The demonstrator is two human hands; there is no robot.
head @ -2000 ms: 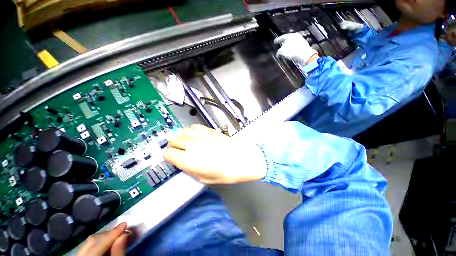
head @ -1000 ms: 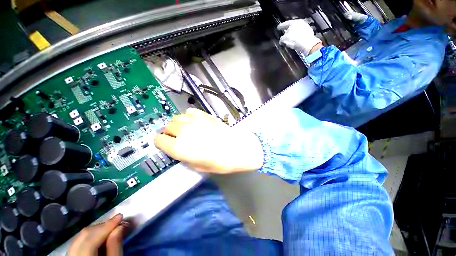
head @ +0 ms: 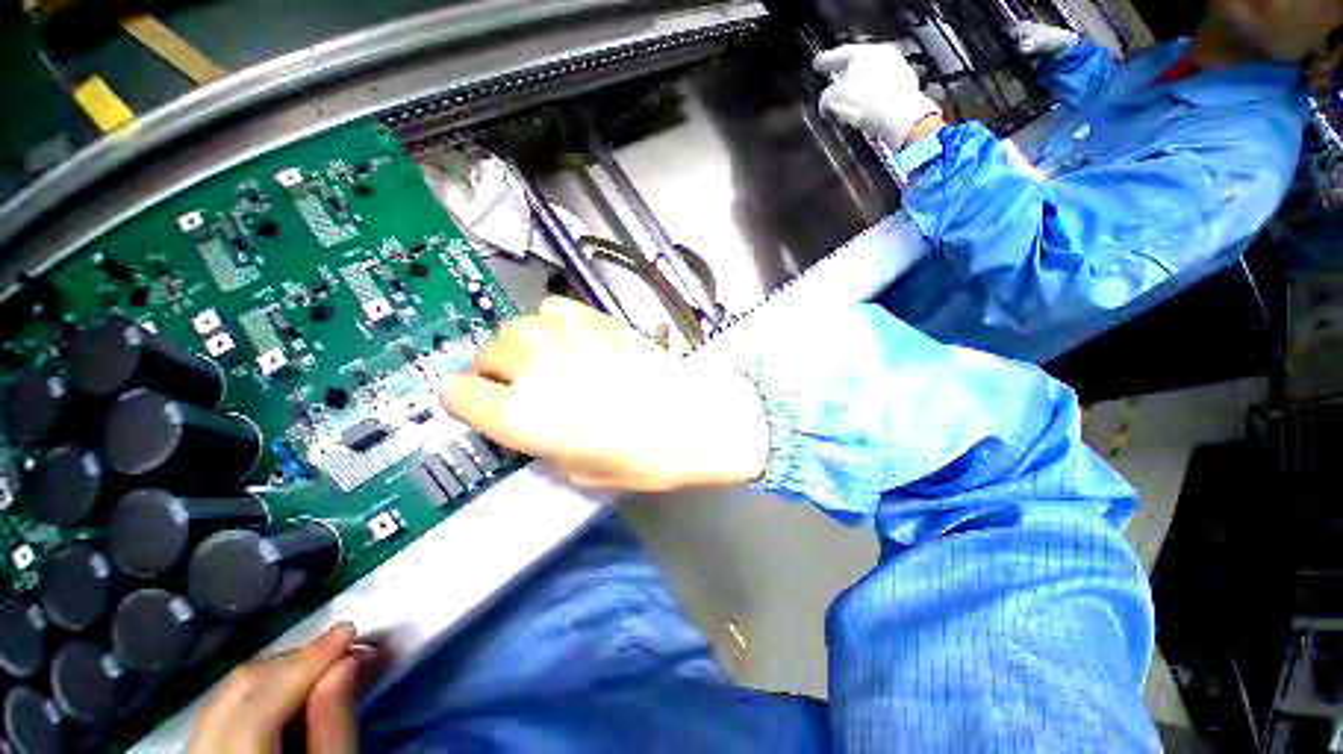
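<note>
The green printed circuit board lies between the rails, with several thick black capacitors at its left. A row of small dark flat power semiconductors stands at the board's near right edge. My right hand is over the board's right edge, just above that row, with fingers bent down; whether anything is between the fingertips is hidden. My left hand is at the bottom edge, partly cut off, thumb and finger near each other beside the near rail; whether it holds something cannot be told.
The silver near rail runs diagonally below the board. The toothed chain rail is along the far side. A crumpled whitish thing and metal bars lie right of the board. A neighbouring person in a blue smock has white-gloved hands on black fixtures.
The board and capacitors have shifted slightly left and up in the picture. My right hand has also shifted a little left and up, staying at the board's right edge. My left hand has barely moved.
</note>
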